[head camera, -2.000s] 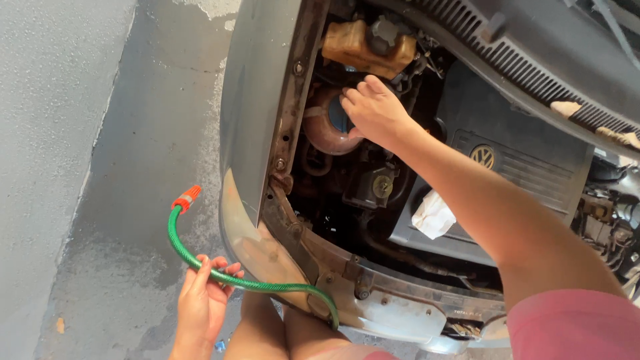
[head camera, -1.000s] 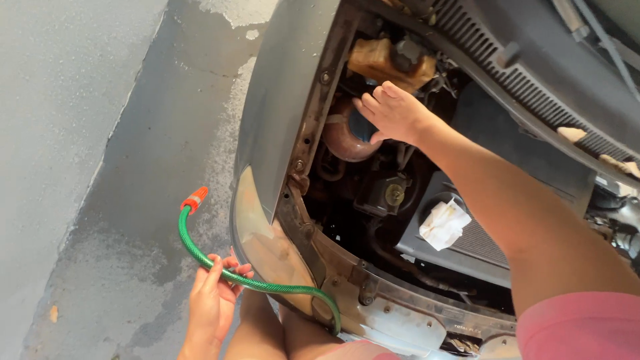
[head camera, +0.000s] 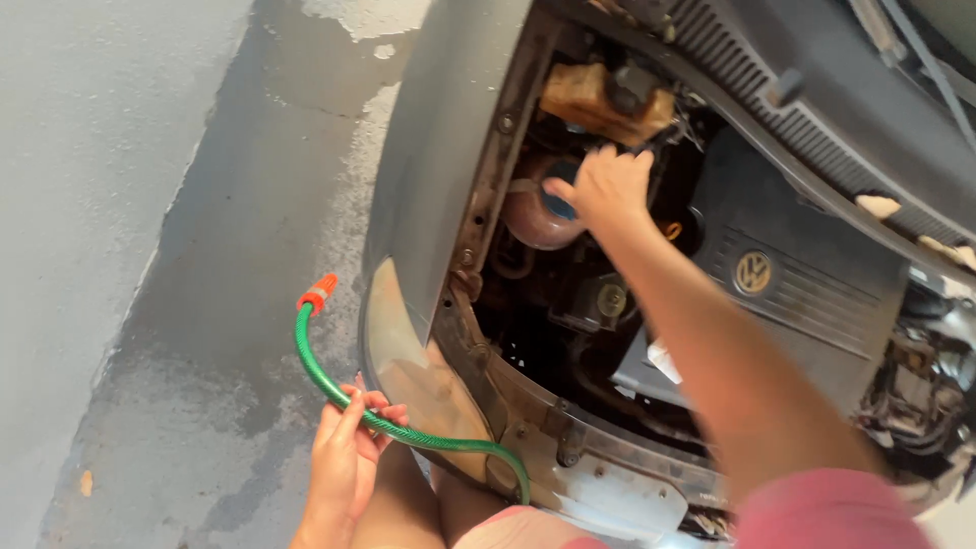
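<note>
In the head view my left hand (head camera: 354, 431) holds a green garden hose (head camera: 438, 442) between thumb and fingers, beside the car's headlight. An orange hose connector (head camera: 317, 294) tips the hose's free end, pointing up over the floor. My right hand (head camera: 614, 183) is over the engine bay, at the blue cap (head camera: 560, 191) of a round, pinkish coolant expansion tank (head camera: 540, 223). Its thumb reaches over the cap while the other fingers are spread and blurred; whether they grip the cap is not clear. A yellowed plastic reservoir with a dark cap (head camera: 583, 99) lies just beyond the fingers.
The car's fender (head camera: 438, 122) and headlight (head camera: 427, 381) border the engine bay. A black engine cover (head camera: 808, 305) bears a VW badge. White crumpled paper or cloth (head camera: 665, 361) lies partly behind my right forearm. The grey floor (head camera: 252, 229) has damp patches beside a pale wall.
My right hand has turned at the blue cap, its fingers now spread toward the yellowed reservoir. My left hand still holds the hose in much the same way.
</note>
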